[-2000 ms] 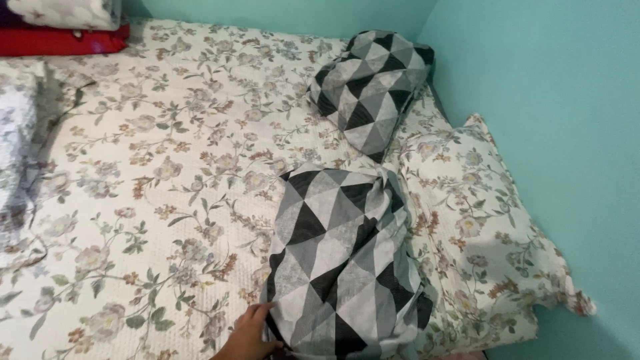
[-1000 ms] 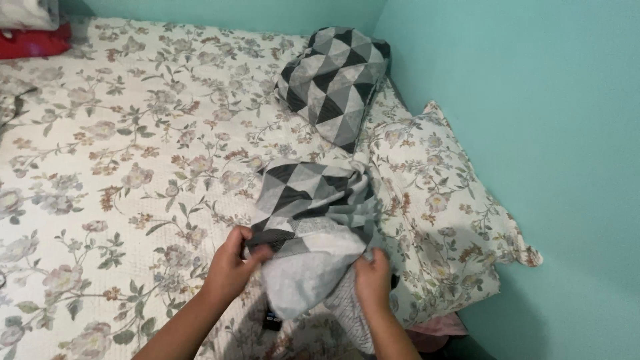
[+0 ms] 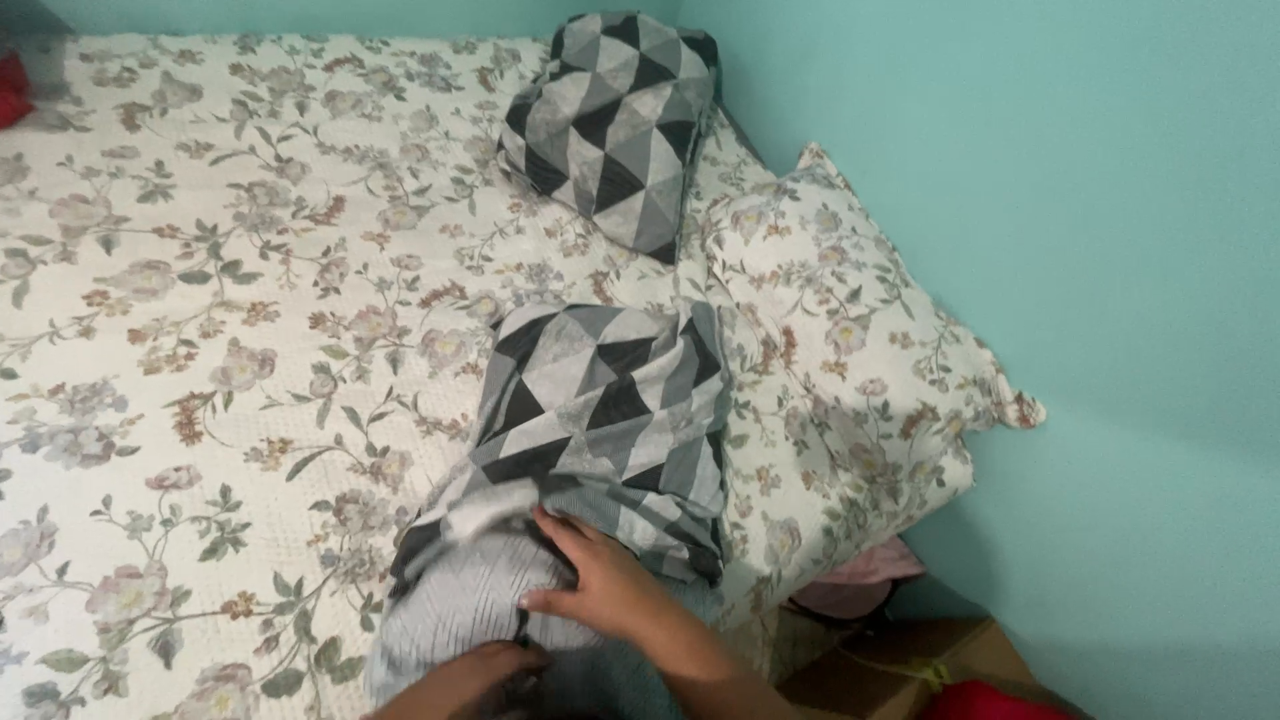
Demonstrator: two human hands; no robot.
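Note:
A pillowcase with black, grey and white triangles (image 3: 600,390) lies near the bed's edge, its near end gathered back. Out of that end shows a light grey textured pillow or cloth (image 3: 470,580). My right hand (image 3: 600,580) rests at the gathered opening, thumb and fingers spread over the grey textured item; whether it grips the fabric is unclear. Lower down, my left hand (image 3: 500,660) touches the same grey item, its fingers partly hidden and blurred. Farther back lies a second triangle-patterned bundle (image 3: 620,130). A floral pillow (image 3: 840,330) sits to the right.
A floral bedspread (image 3: 230,300) covers the bed. The teal wall (image 3: 1080,250) rises on the right. Below the bed's right edge are a cardboard box (image 3: 900,670), a pink cloth (image 3: 870,570) and a red item (image 3: 990,700). Another red item (image 3: 12,90) shows at the far left.
The near patterned case, lying spread at first, was bunched up between both hands a second ago. Now its far part lies spread again, and more of the grey textured item shows.

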